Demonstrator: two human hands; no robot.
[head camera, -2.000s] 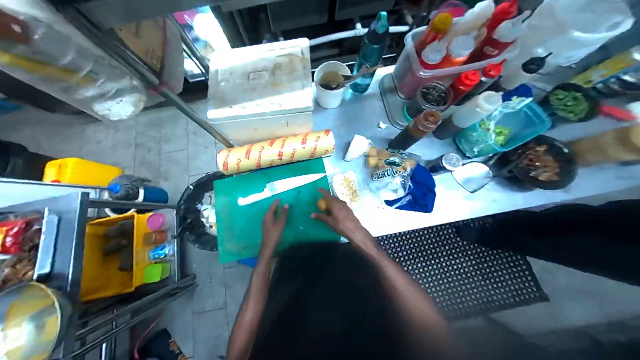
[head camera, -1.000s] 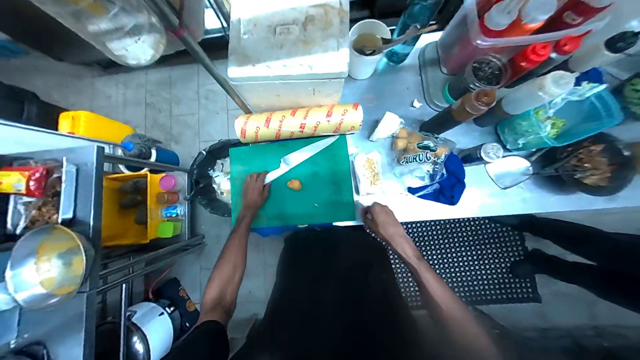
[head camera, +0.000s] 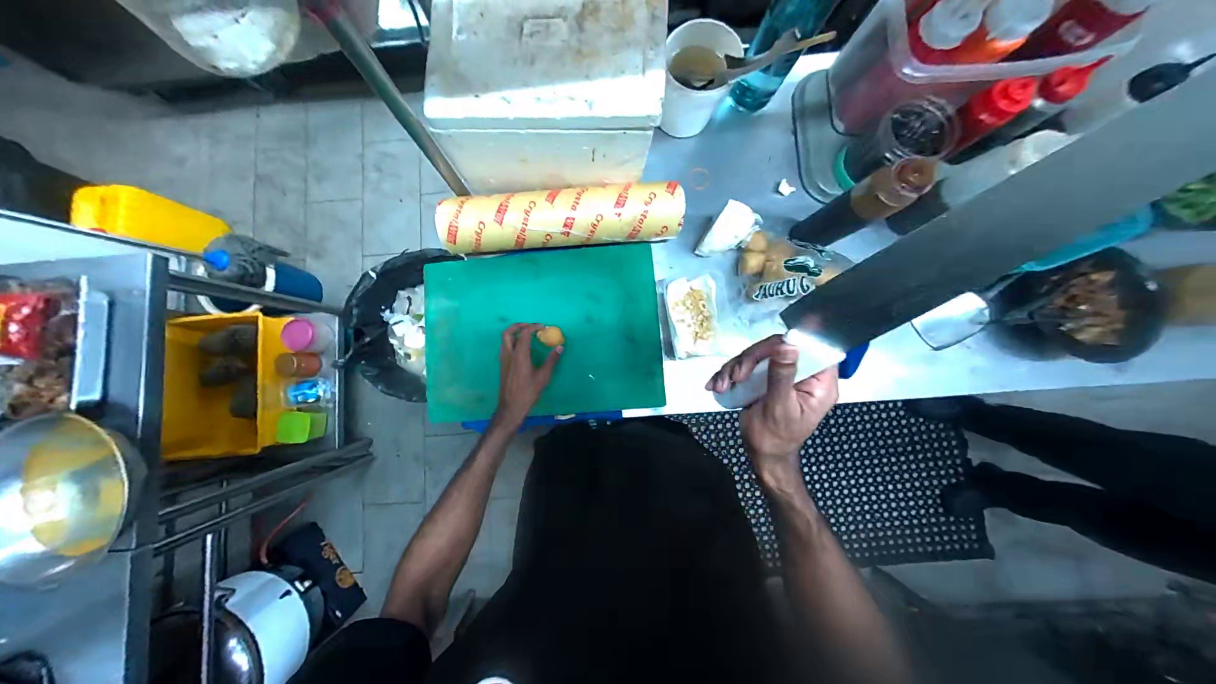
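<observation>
On the green cutting board (head camera: 608, 285) my left hand (head camera: 524, 372) grips a small round yellowish piece of food (head camera: 550, 335) between thumb and fingers. Over the counter to the right of the board, my right hand (head camera: 787, 404) is closed on the white handle of a large knife (head camera: 950, 204). Its broad blade rises toward the upper right, close to the camera, and hides part of the counter. Between board and knife lies a small tray of chopped food (head camera: 693, 315). Behind it is a printed plastic bag (head camera: 784, 269) with round yellowish pieces in it.
A roll of cling film (head camera: 560, 217) lies along the board's far edge, before a white box (head camera: 546, 85). A black-lined bin (head camera: 380, 332) with white scraps adjoins the board's left. Bottles (head camera: 883, 190) and a pan of food (head camera: 1092, 304) stand right. Another person's dark-clothed legs (head camera: 1073, 456) are at right.
The knife has gone from the board, where it lay before, into my right hand. My left hand has moved right from the board's left side and taken hold of the round piece.
</observation>
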